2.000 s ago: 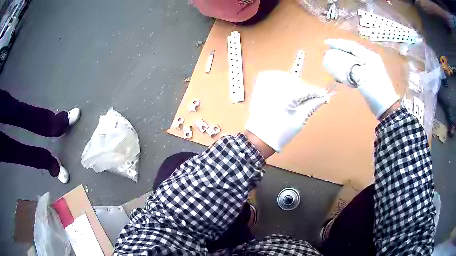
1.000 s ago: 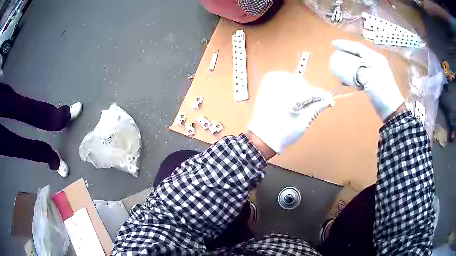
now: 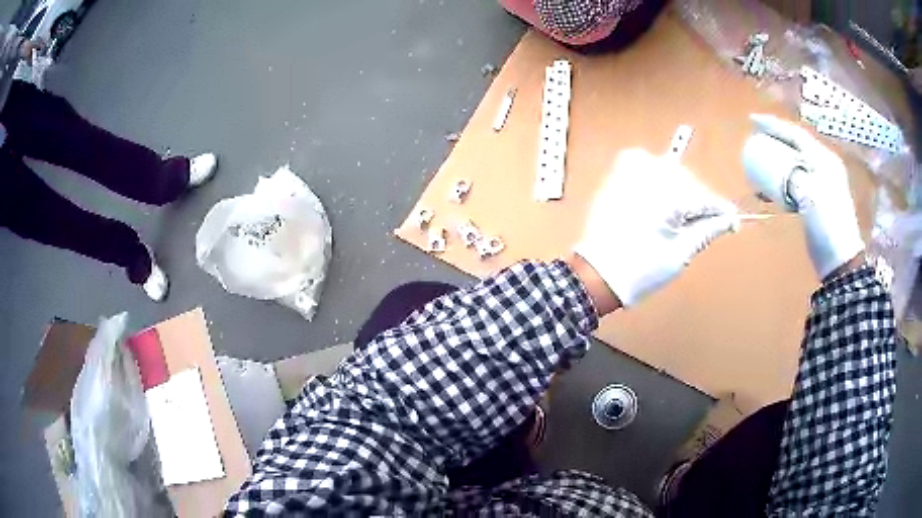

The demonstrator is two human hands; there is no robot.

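Observation:
My left hand [image 3: 657,231], in a white glove, is over the cardboard sheet [image 3: 657,329]. Its fingertips pinch a thin pale stick or strand [image 3: 753,217] that points toward my right hand. My right hand [image 3: 806,187], also gloved, is curled around a pale ring that looks like a tape roll [image 3: 796,184]; the fingers hide much of it. A white perforated strip stack [image 3: 553,132] lies left of my hands. A short punched strip [image 3: 681,141] lies just beyond my left hand. Several small punched pieces [image 3: 468,233] lie near the cardboard's left corner.
A fanned strip bundle [image 3: 849,111] lies on plastic film at the upper right. A spray can [image 3: 615,406] stands on the floor between my legs. A plastic bag [image 3: 265,243] and an open box [image 3: 222,435] are left. Another person's legs [image 3: 96,167] are at the left edge.
The view has turned, so the scene sits further right and more of the standing person shows. My hands hold nearly the same pose, with the thin pale piece still at my left fingertips.

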